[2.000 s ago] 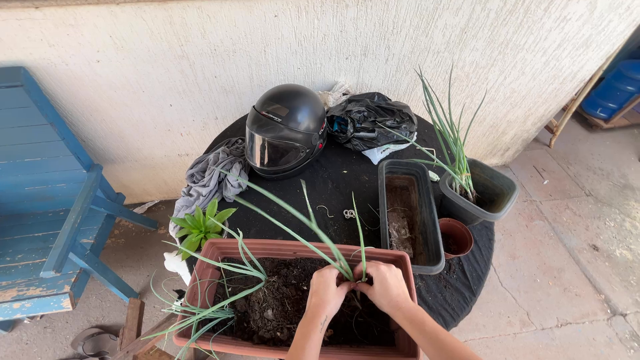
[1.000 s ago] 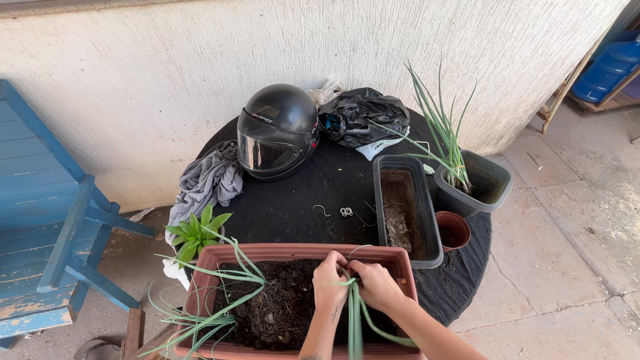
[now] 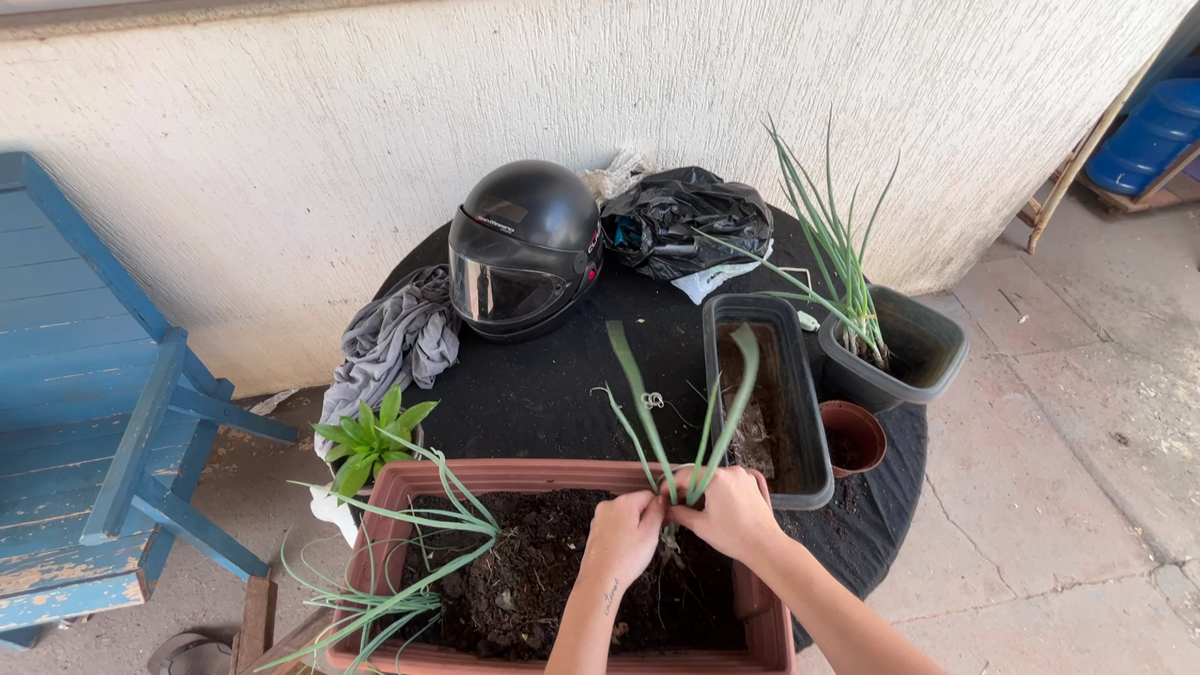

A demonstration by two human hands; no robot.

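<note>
Both my left hand (image 3: 626,530) and my right hand (image 3: 729,511) pinch a small bunch of green onions (image 3: 653,436) near its base, above the right part of a terracotta-coloured plastic planter (image 3: 553,466). The leaves point up and spread apart; pale roots hang below my fingers. Dark soil (image 3: 525,562) lies in the planter. More green onions (image 3: 450,553) lean over its left end. To the right are a dark rectangular planter (image 3: 823,441) with a little soil, a small brown pot (image 3: 864,450), and a grey pot (image 3: 942,352) holding further green onions (image 3: 830,244).
On the black-covered round table (image 3: 525,403) are a black motorcycle helmet (image 3: 525,248), a grey cloth (image 3: 403,328), a black plastic bag (image 3: 694,216) and a twisted wire tie (image 3: 652,400). A leafy green plant (image 3: 370,441) stands at left, beside a blue wooden chair (image 3: 141,412). Behind is a textured wall.
The held green onions pointed up, then hung down toward me over the planter one second ago, and now point up again. Both hands stay close together over the planter's right side.
</note>
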